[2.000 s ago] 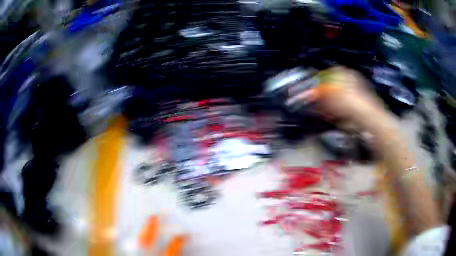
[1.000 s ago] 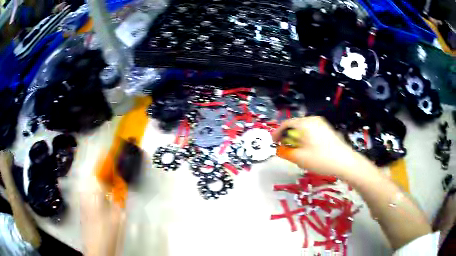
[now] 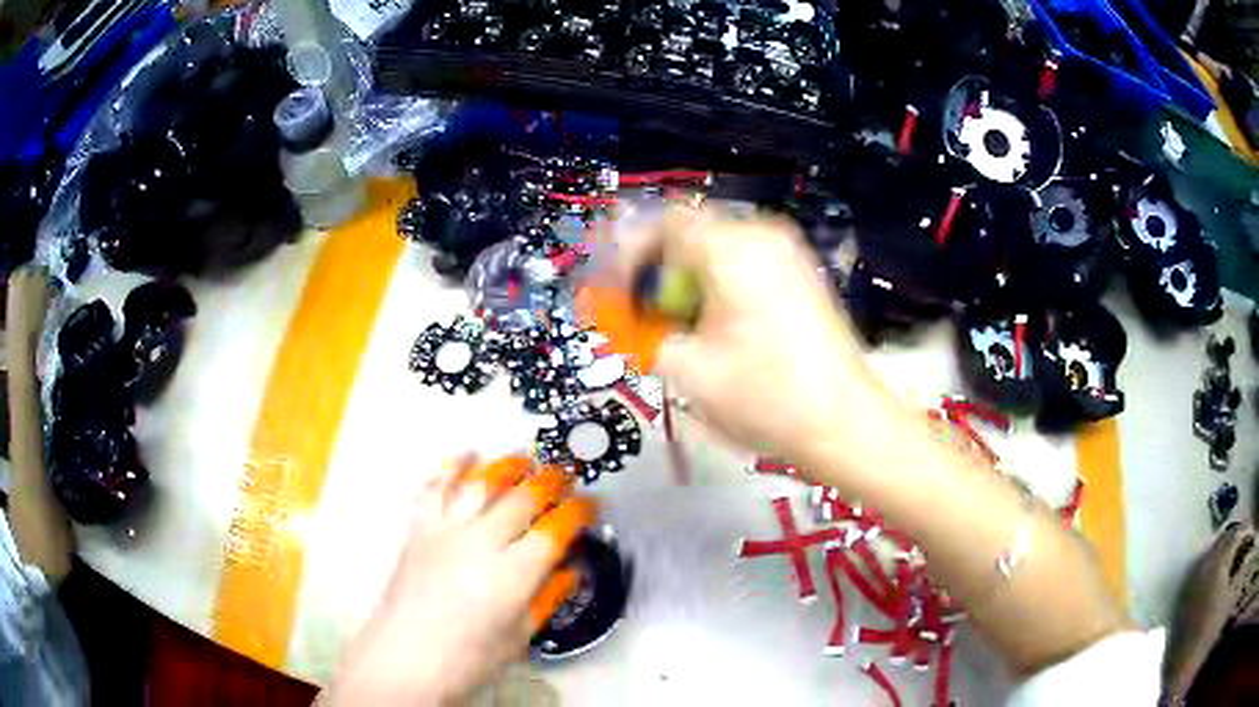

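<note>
My left hand (image 3: pixel 463 587), with orange finger cots, holds a round black housing (image 3: pixel 597 597) at the bench front, its fingers over the housing's left side. My right hand (image 3: pixel 739 311) is over the ring board pile, with a yellow-and-black tool (image 3: pixel 671 292) in its palm and an orange cot on a finger. Its fingertips are blurred; whether they pinch a part I cannot tell. Black ring boards with white dots lie left of it, one at the left (image 3: pixel 449 356) and one in front (image 3: pixel 590 441).
Red cables (image 3: pixel 877 587) lie in a heap at the front right. Black housings with pale rings (image 3: pixel 1077 366) are piled at right, more housings (image 3: pixel 104 401) at left. A black parts tray (image 3: pixel 608 76) is behind. A translucent bottle (image 3: pixel 320 173) stands upper left. Other people's arms show at both edges.
My left hand has moved right and toward the middle front with the black housing. My right hand has moved left and slightly back over the board pile.
</note>
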